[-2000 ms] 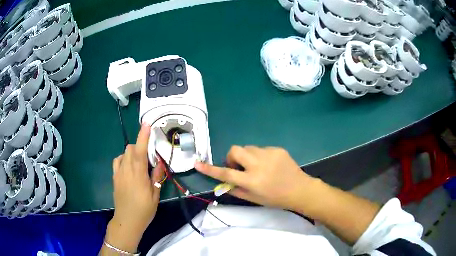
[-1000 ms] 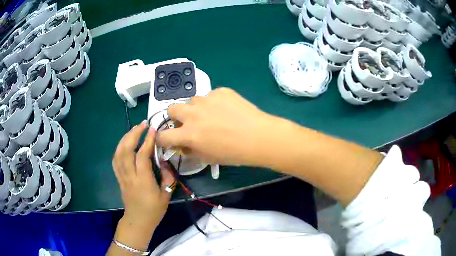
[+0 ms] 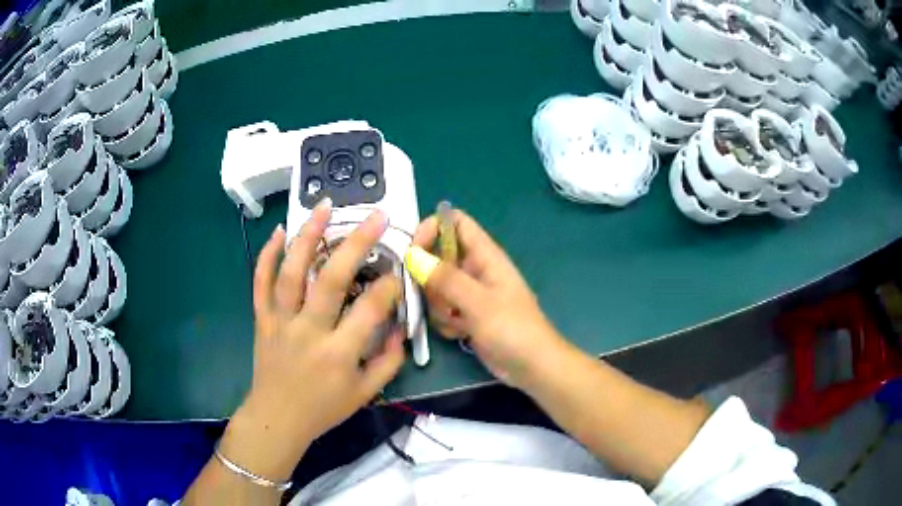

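A white camera body (image 3: 401, 188) with a black lens panel (image 3: 341, 169) lies on the green bench. Its bracket arm (image 3: 259, 163) juts out at the upper left. My left hand (image 3: 321, 306) is spread over the body's round cavity, fingers apart, and hides most of it. My right hand (image 3: 485, 296) is closed around a yellow-gripped hand tool (image 3: 447, 237) at the body's right side. A white antenna (image 3: 420, 336) points down beside the cavity. Thin wires (image 3: 420, 410) hang past the bench edge below my left hand.
Stacked white shells stand at the left (image 3: 64, 267) and at the upper right (image 3: 727, 163). A round pale bundle (image 3: 593, 148) lies on the bench near the right stacks. A red stool (image 3: 826, 361) is on the floor at the right. Blue surface (image 3: 99, 460) shows at lower left.
My right hand has moved off the cavity to the body's right side, with the yellow-gripped tool showing upright. My left hand has moved from the body's left side over the cavity.
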